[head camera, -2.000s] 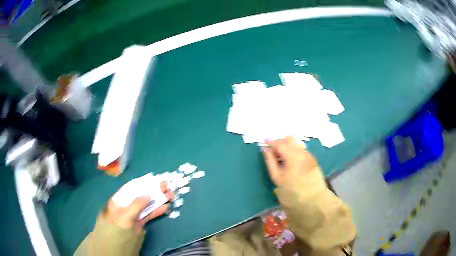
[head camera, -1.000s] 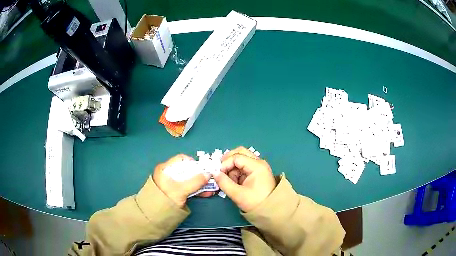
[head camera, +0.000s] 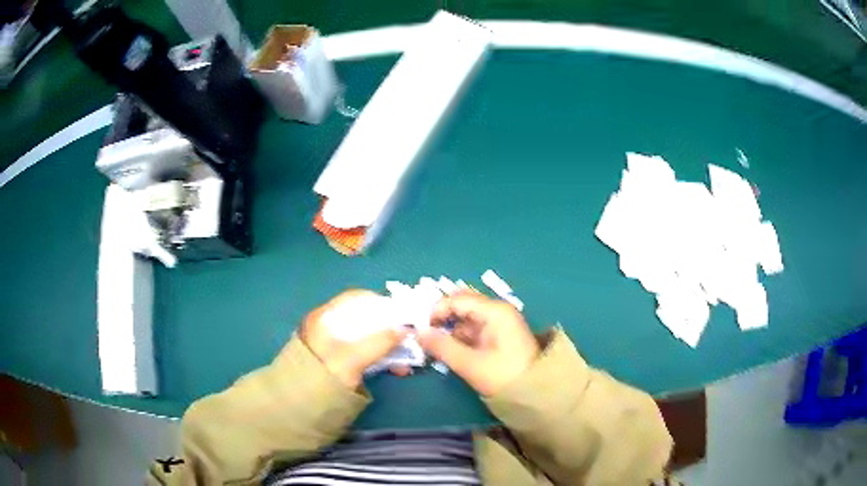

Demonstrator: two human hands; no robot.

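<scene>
My left hand (head camera: 349,332) holds a stack of white cards (head camera: 401,353) near the bench's front edge. My right hand (head camera: 482,340) is close against the stack, with thumb and fingertips bent together at its right side. Blur hides whether the right fingers pinch a card. Small white pieces (head camera: 501,288) lie just beyond the hands. A loose pile of white cards (head camera: 686,237) lies on the bench to the right.
A long white carton (head camera: 404,119) with an orange end (head camera: 340,234) lies diagonally ahead. A small open carton (head camera: 297,81), a black-and-white boxed unit (head camera: 238,204) and a narrow white box (head camera: 126,313) are at left. A blue stool (head camera: 825,382) is at lower right.
The right hand has moved from the card pile to the stack, and the view has swung round. Over the last second both hands stay together; an elongated white piece now shows beyond the right hand.
</scene>
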